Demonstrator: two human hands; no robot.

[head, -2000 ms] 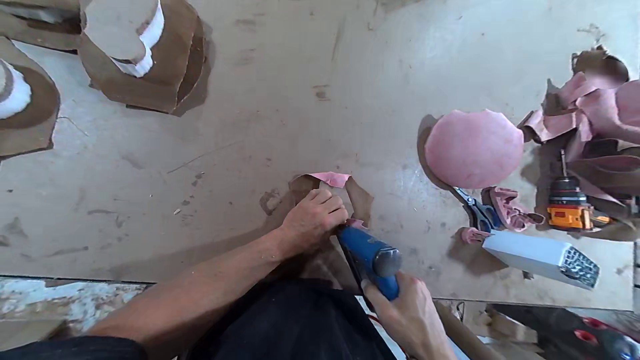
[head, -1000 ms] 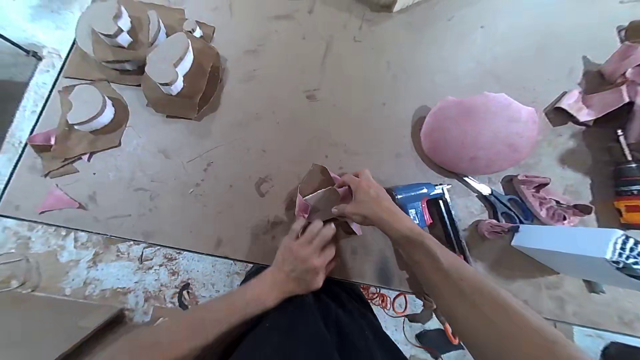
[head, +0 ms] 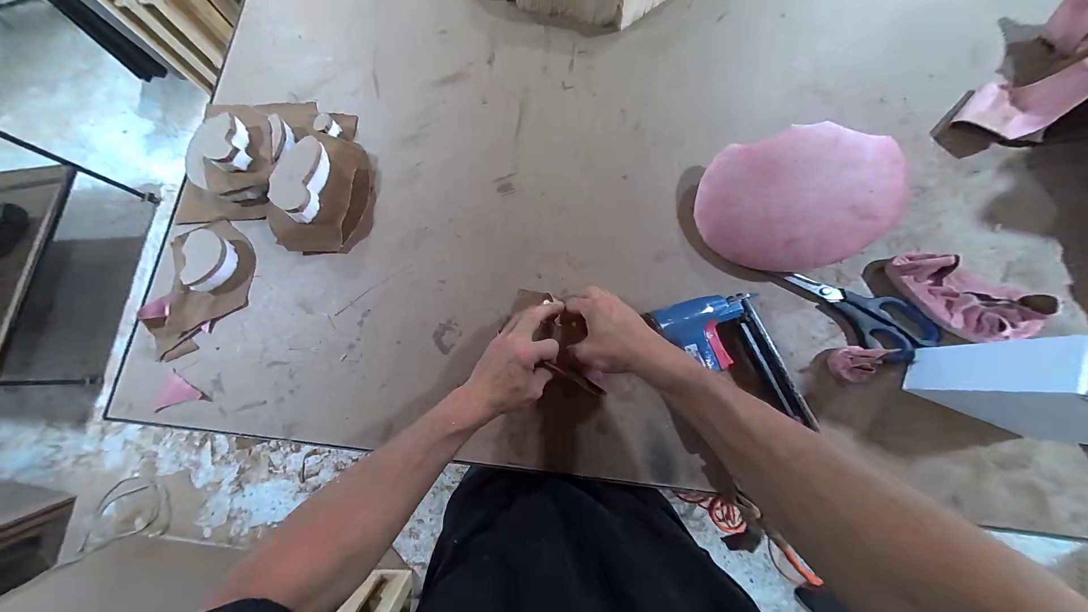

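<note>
Near the table's front edge, my left hand (head: pixel 515 357) and my right hand (head: pixel 608 330) both grip a small fabric-wrapped piece (head: pixel 571 374), brown on the side that shows and mostly covered by the fingers. Just right of my right hand a blue pneumatic stapler (head: pixel 693 325) with a red trigger lies on its side, partly behind my forearm. Beyond it are scissors (head: pixel 867 314) with dark blue handles, their tips by a large pink fabric-covered oval (head: pixel 803 197). A gathered pink fabric piece (head: pixel 969 297) and a smaller pink one (head: pixel 854 364) lie around the scissors.
Shaped foam-and-board pieces (head: pixel 297 178) rest on brown-backed fabric at the left, near a pink scrap (head: pixel 178 391). A white box (head: pixel 1003 378) stands at the right, pink fabric strips (head: pixel 1020 102) at the upper right. A wooden block (head: pixel 586 10) sits at the far edge of view.
My right hand held the stapler two seconds ago; it has let go and the tool lies on the table. Both hands have since closed around the small piece. The view has shifted.
</note>
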